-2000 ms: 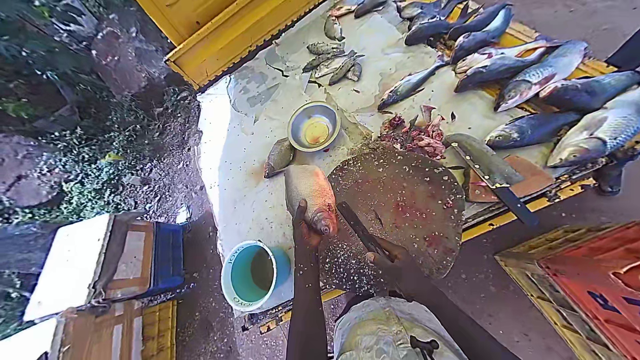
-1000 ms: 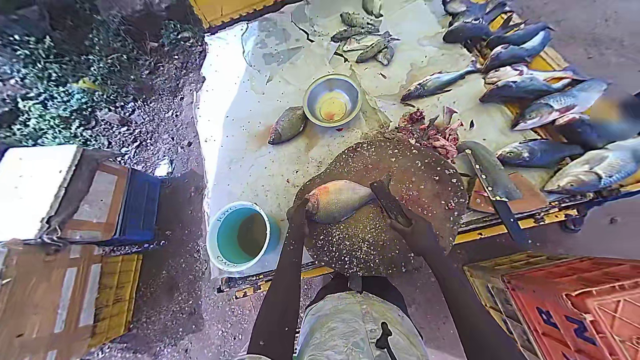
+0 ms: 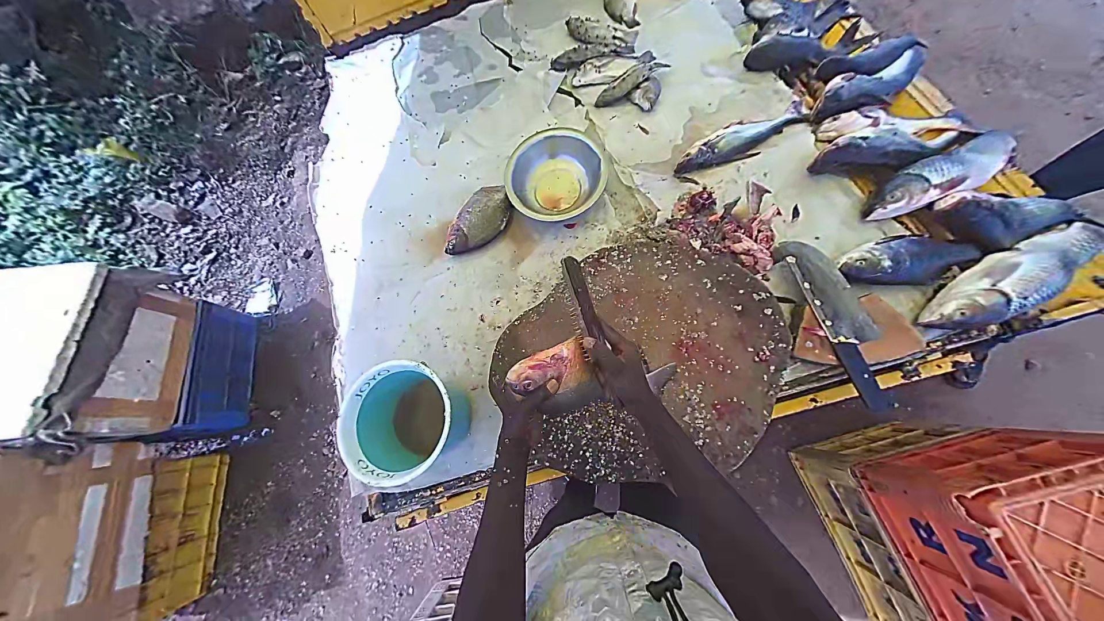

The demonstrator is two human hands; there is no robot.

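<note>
A reddish-bellied fish [image 3: 552, 366] lies on a round wooden chopping block [image 3: 690, 345] strewn with scales. Around its head end my left hand [image 3: 522, 404] is closed. My right hand [image 3: 617, 362] grips a dark, narrow scaling tool [image 3: 580, 293], whose lower part meets the fish's side; its exact kind cannot be told. Fish scraps [image 3: 733, 228] lie at the block's far edge. A broad-bladed knife [image 3: 824, 302] rests to the right, over a brown board [image 3: 880, 332]. Beyond the block are a metal bowl [image 3: 556, 174] with yellowish liquid and one whole fish [image 3: 479, 220].
A teal bucket [image 3: 395, 424] stands at the table's near left corner. Large fish [image 3: 992, 276] line the right edge; small fish [image 3: 608, 60] lie at the far side. Red crates [image 3: 975, 517] stand below right, a blue crate [image 3: 216, 366] and cardboard box [image 3: 78, 526] at left.
The fish, held out at the block's left edge two seconds ago, is now down on the block. My right hand has brought the tool leftward onto the fish's side.
</note>
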